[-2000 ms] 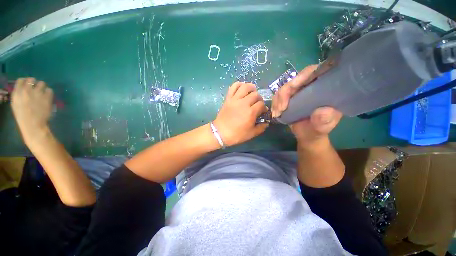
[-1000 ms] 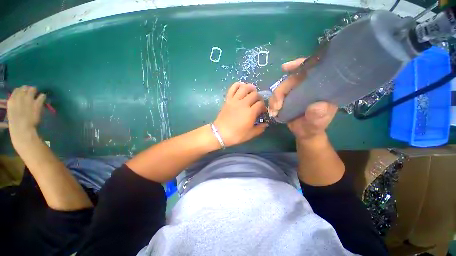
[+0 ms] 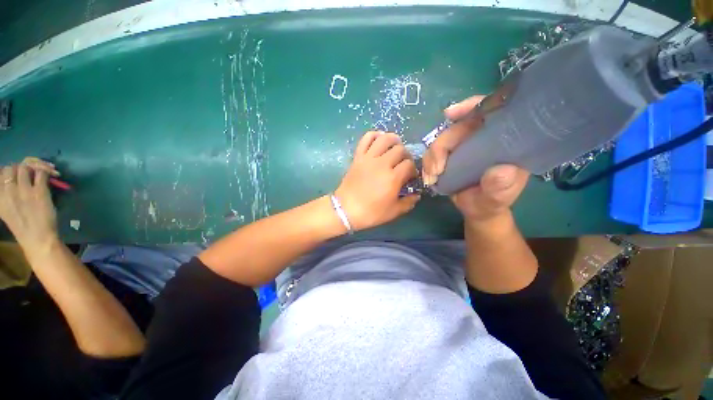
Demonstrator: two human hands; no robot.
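My right hand is closed around the narrow front end of the large grey pneumatic cutter, whose wide rear points to the upper right. My left hand holds a small dark circuit board at the cutter's tip. The fingers hide most of the board and the cutter's jaws. A small silvery piece shows just beyond my right fingers; I cannot tell whether it lies on the bench or is held.
Silver clippings and pale rectangular rings lie beyond my hands. A pile of boards is partly behind the cutter. A blue bin and black hose are at right, a carton below. A neighbour's hand holds something red.
The speckled board piece left of my hands, seen two seconds ago, is gone from there. The cutter's rear has tilted slightly. The neighbour's hand has moved down and left. My left hand is nearly unmoved.
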